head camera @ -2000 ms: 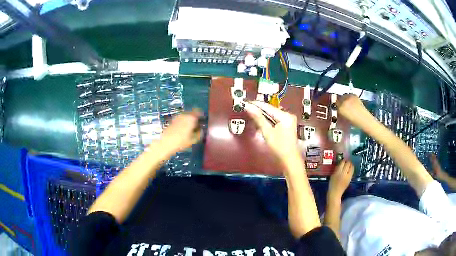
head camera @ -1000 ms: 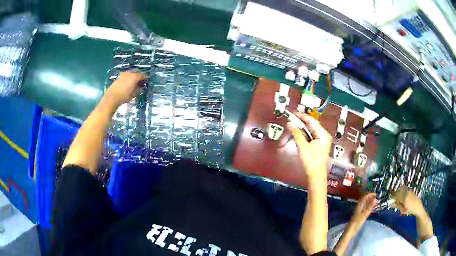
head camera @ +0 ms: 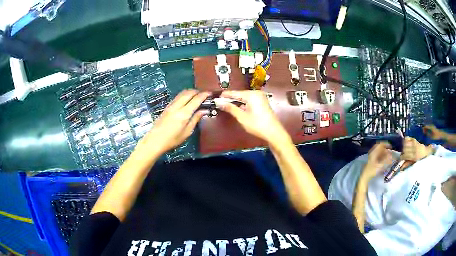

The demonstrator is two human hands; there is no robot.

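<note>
My left hand (head camera: pixel 178 120) and my right hand (head camera: pixel 252 112) meet over the left part of the reddish-brown test board (head camera: pixel 230 140). Between their fingers they hold a small dark and silvery unit (head camera: pixel 212 103); its exact shape is partly hidden by the fingers. A clear shiny blister tray (head camera: pixel 117 112) lies left of the board. White upright test clamps (head camera: pixel 223 71) stand along the board's far edge. A yellow connector (head camera: pixel 258 77) sits among coloured wires behind my right hand.
White-topped instruments (head camera: pixel 202 30) stand behind the board. A blue crate (head camera: pixel 37 200) is below the bench edge at left. A person in white (head camera: pixel 400 210) at right holds a small piece. Another tray (head camera: pixel 382 100) and black cables lie right of the board.
My left hand has moved from over the blister tray to the board and now meets my right hand at the unit. My right hand has moved off the clamp. The camera view has turned.
</note>
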